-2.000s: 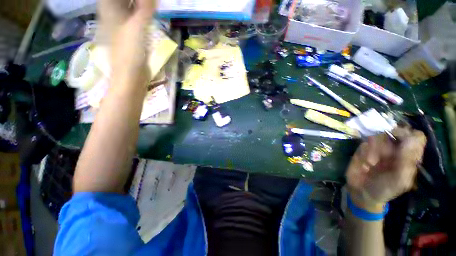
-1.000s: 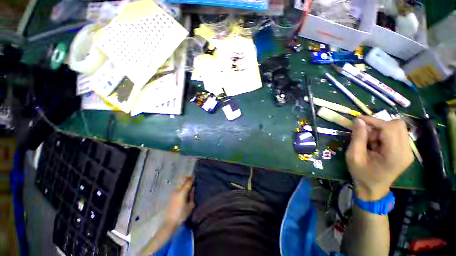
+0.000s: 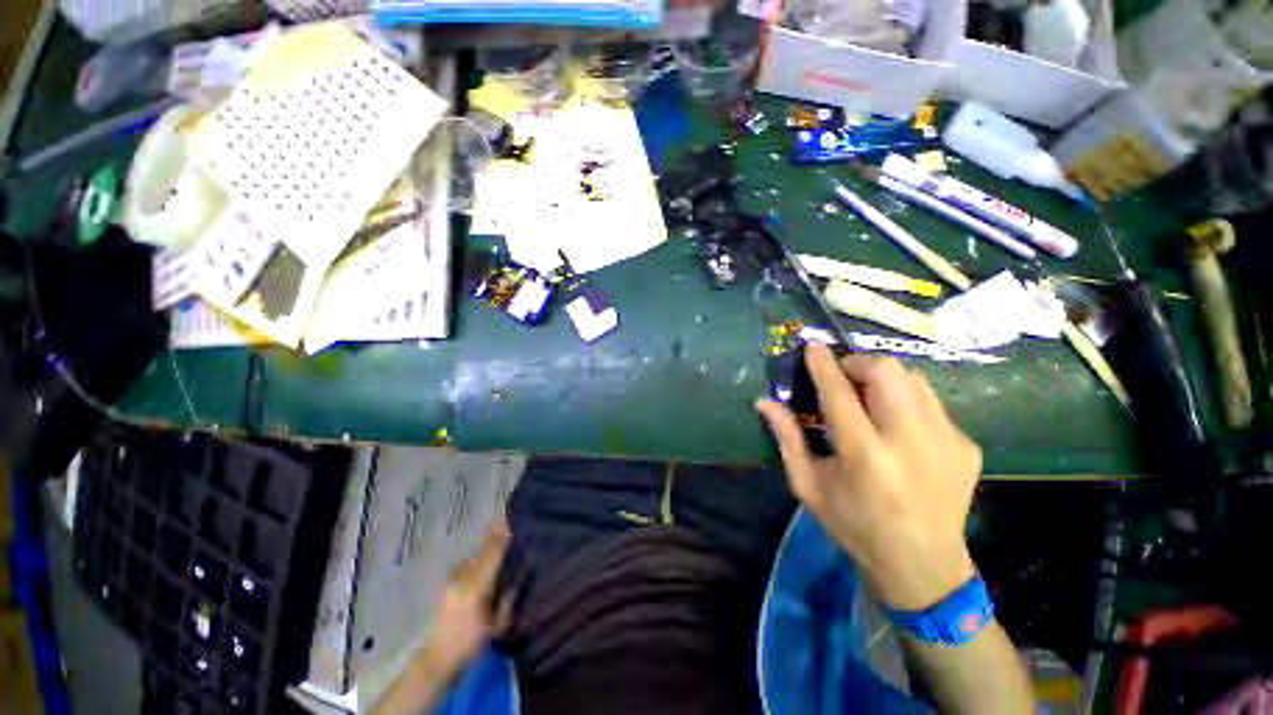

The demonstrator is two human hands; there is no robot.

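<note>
My right hand (image 3: 894,454) is over the bench at centre right, thumb and forefinger on either side of a small dark module (image 3: 793,381). The fingers hide part of it, and whether it is lifted does not show. A thin dark tool (image 3: 810,286) slants down to the fingers; its lower end is partly hidden. My left hand (image 3: 472,594) is low, blurred, beside the dark trousers below the bench edge. Nothing shows in it, but its fingers are unclear.
Dot sheets (image 3: 314,147) lie at the left, a yellowish sheet (image 3: 607,189) at centre, beside a black parts pile (image 3: 705,210). Pale sticks (image 3: 894,307), a paint marker (image 3: 977,205) and a white wipe (image 3: 994,310) lie right. A hammer (image 3: 1222,321) is far right; a black compartment tray (image 3: 210,559) is low left.
My right hand has moved left from the sticks and wipe to the dark module. My left hand went from over the sheets down below the bench edge and stays there. The view has shifted.
</note>
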